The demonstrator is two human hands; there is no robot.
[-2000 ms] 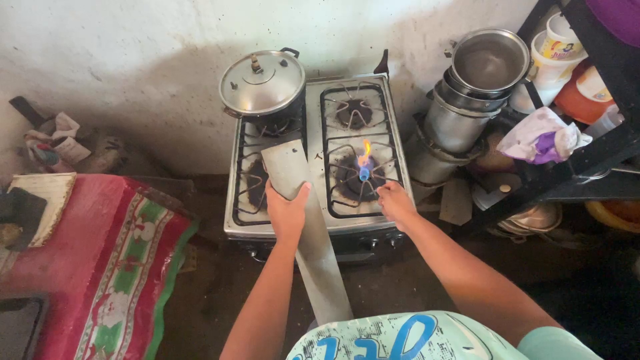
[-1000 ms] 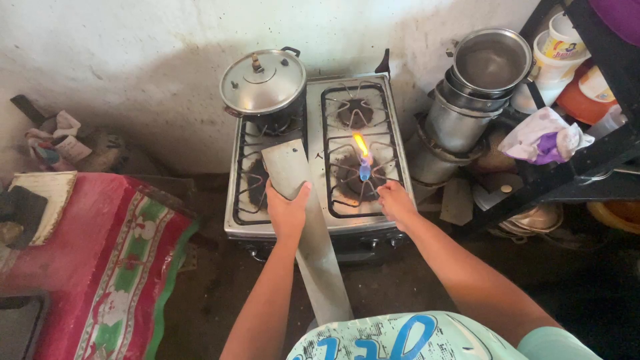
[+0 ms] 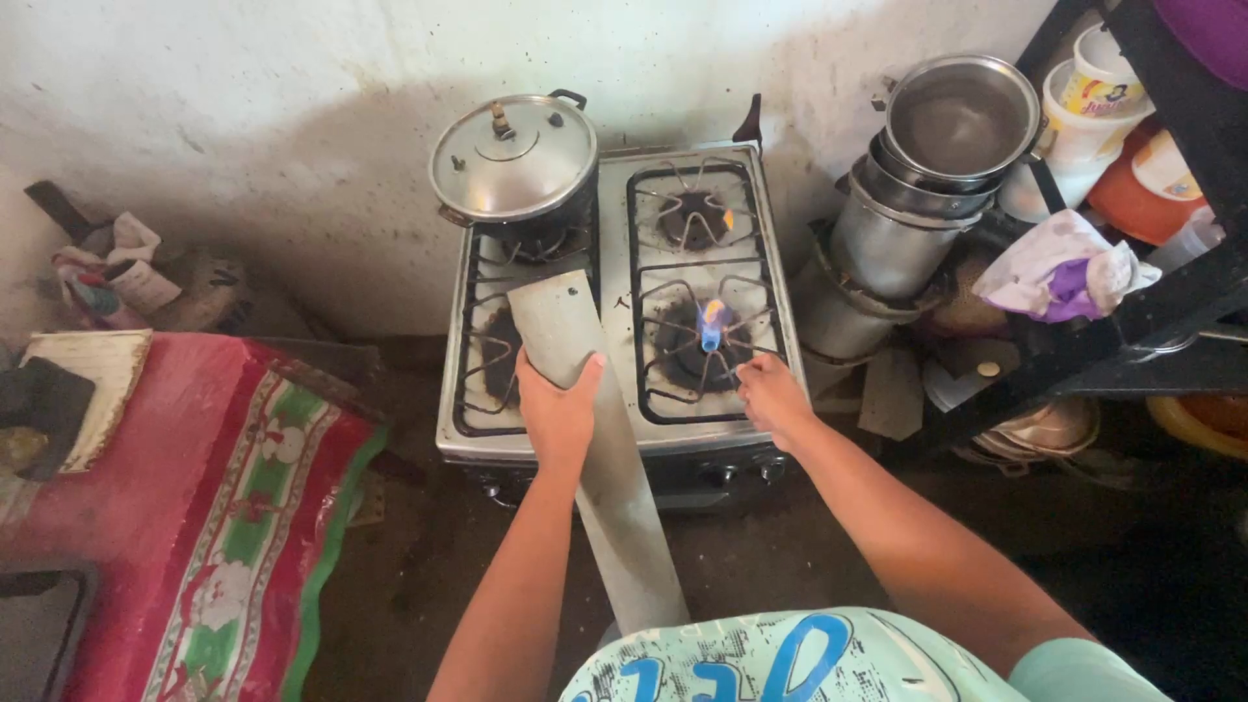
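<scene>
My left hand [image 3: 561, 414] grips a long flat grey board [image 3: 624, 517], whose upper end with a small hole lies over the left side of the gas stove [image 3: 617, 390]. Over the stove's front right burner [image 3: 682, 341], a blue and orange flame [image 3: 711, 327] burns. Beside that burner, at the stove's right edge, my right hand [image 3: 773, 395] has its fingers closed together; whether something thin is between them cannot be told. A pressure cooker [image 3: 517, 161] with its lid on stands at the back left burner. The back right burner [image 3: 692, 219] shows a small orange spot.
Stacked metal pots [image 3: 892, 234] stand right of the stove, beside a black shelf [image 3: 1102, 331] holding plastic tubs [image 3: 1087, 127] and a crumpled white and purple bag [image 3: 1063, 273]. At left is a table with a red patterned cloth [image 3: 185, 419]. A stained wall [image 3: 322, 127] rises behind.
The flame over the front right burner has changed shape and is shorter than one second ago. Both hands and the board stay in about the same place.
</scene>
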